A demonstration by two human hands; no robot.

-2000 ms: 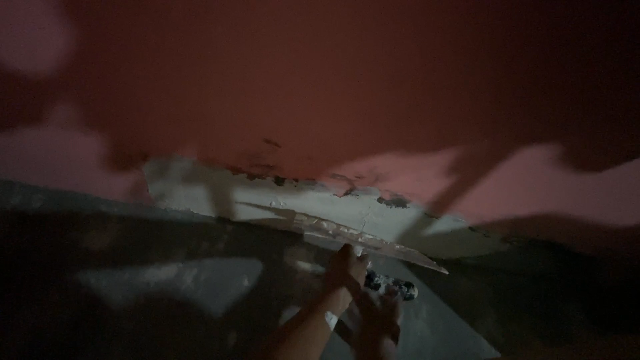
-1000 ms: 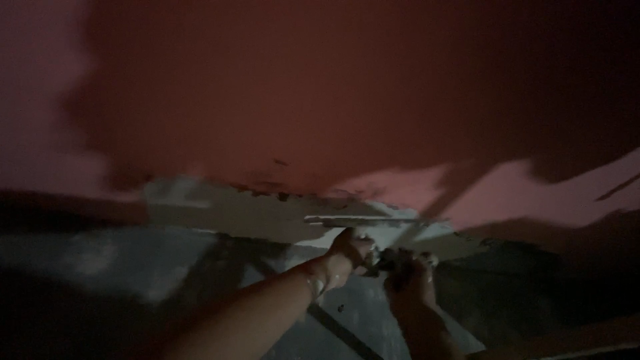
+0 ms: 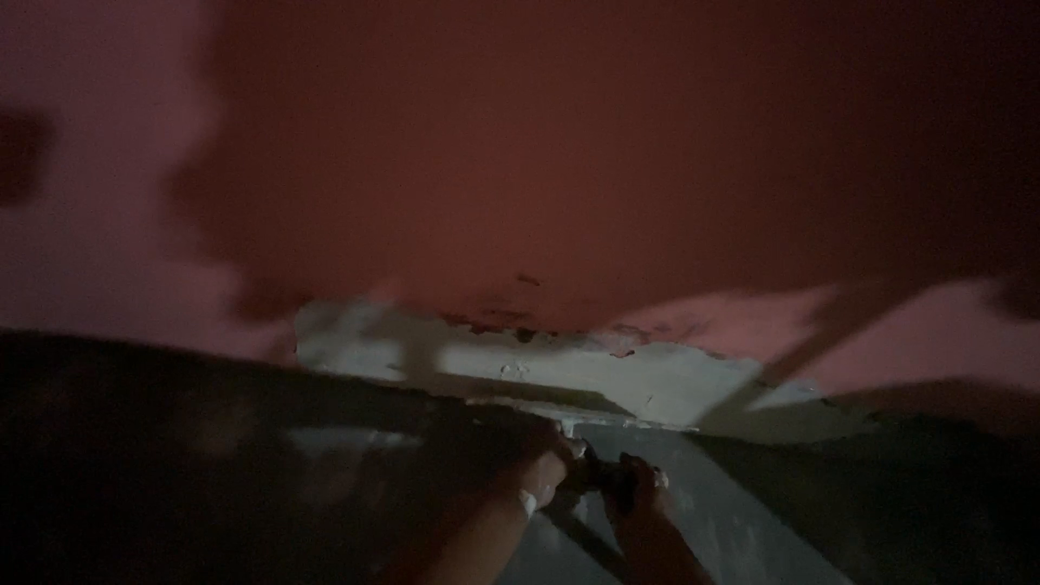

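A long, thin, flat-bladed tool, probably a plastering trowel (image 3: pixel 585 418), lies along the lower edge of a pale plastered patch (image 3: pixel 487 355) on the wall. Just below the blade, my left hand (image 3: pixel 551 467) grips it, with white smears on the fingers and wrist. To its right, my right hand (image 3: pixel 639 487) is closed around a dark object (image 3: pixel 600 475) between the hands, also with white on its fingers. Deep shadow hides the shape of that object and most of the grip.
Red-pink painted wall (image 3: pixel 487 179) fills the upper view, with chipped paint along the patch's top edge. Below the patch runs a grey surface (image 3: pixel 731 520), crossed by dark shadows. The lighting is dim.
The blade, tilted at first and then against the pale patch, is now lower, along its bottom edge. Both hands have moved down with it since a second ago.
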